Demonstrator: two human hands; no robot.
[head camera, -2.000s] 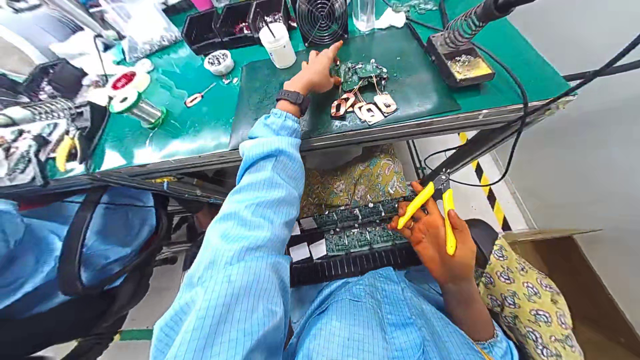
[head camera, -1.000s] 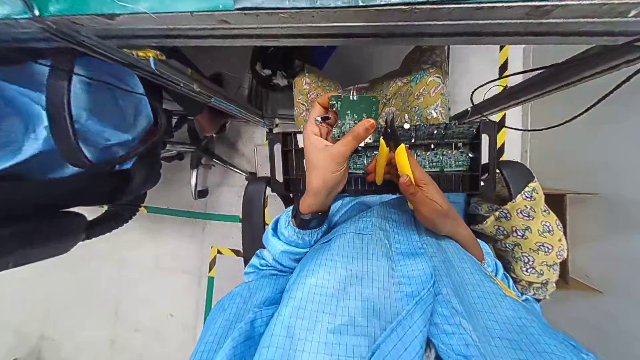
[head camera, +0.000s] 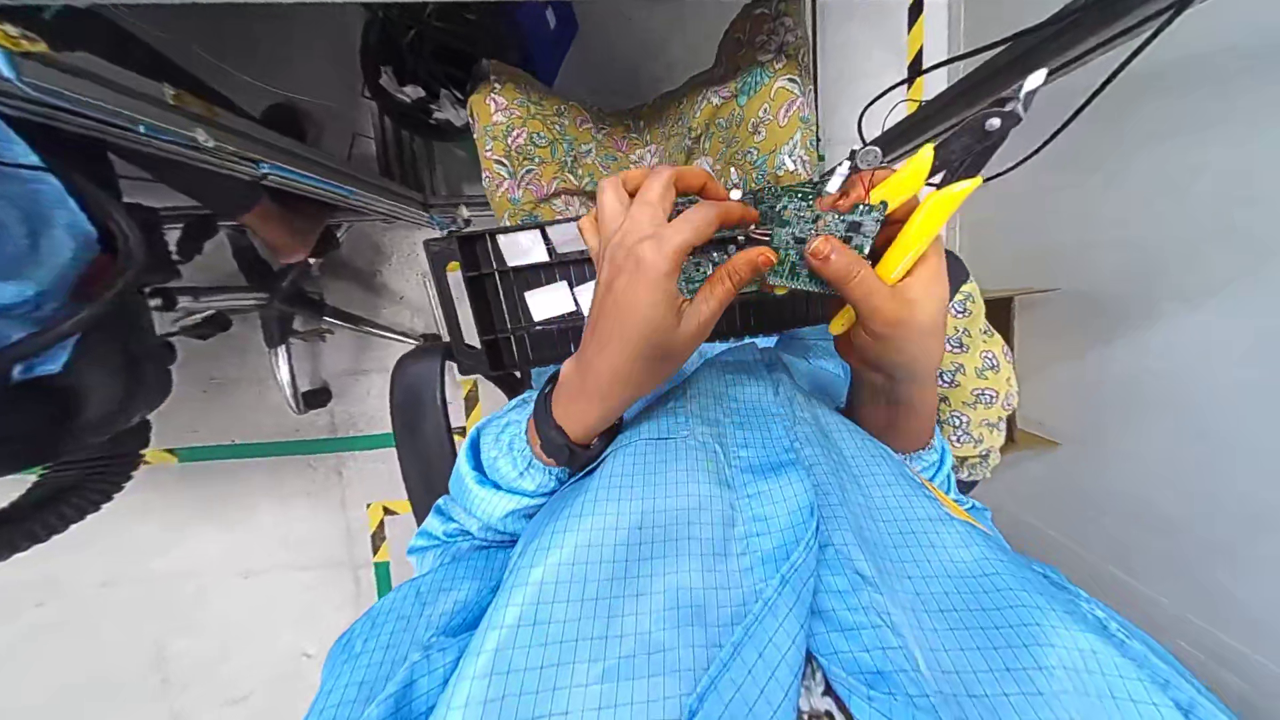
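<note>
A green circuit board with small parts and thin wires is held above my lap. My right hand grips its right end, thumb on top, and also keeps yellow-handled cutting pliers with their dark jaws pointing up and right, away from the board. My left hand has its fingertips and thumb at the board's left edge, near the wires; whether they pinch something is not plain. Beneath both hands lies a black slotted tray with more circuit boards, partly hidden by my hands.
Patterned yellow cloth lies behind the tray. A black cable hangs at the upper right beside a table leg. At the left are a wheeled chair base and a co-worker's blue sleeve. A cardboard box stands at the right.
Two seconds ago my left hand was at boards on the green bench; one second ago it held a board over the tray. Now my right hand grips the board, and the pliers' jaws point away from it.
</note>
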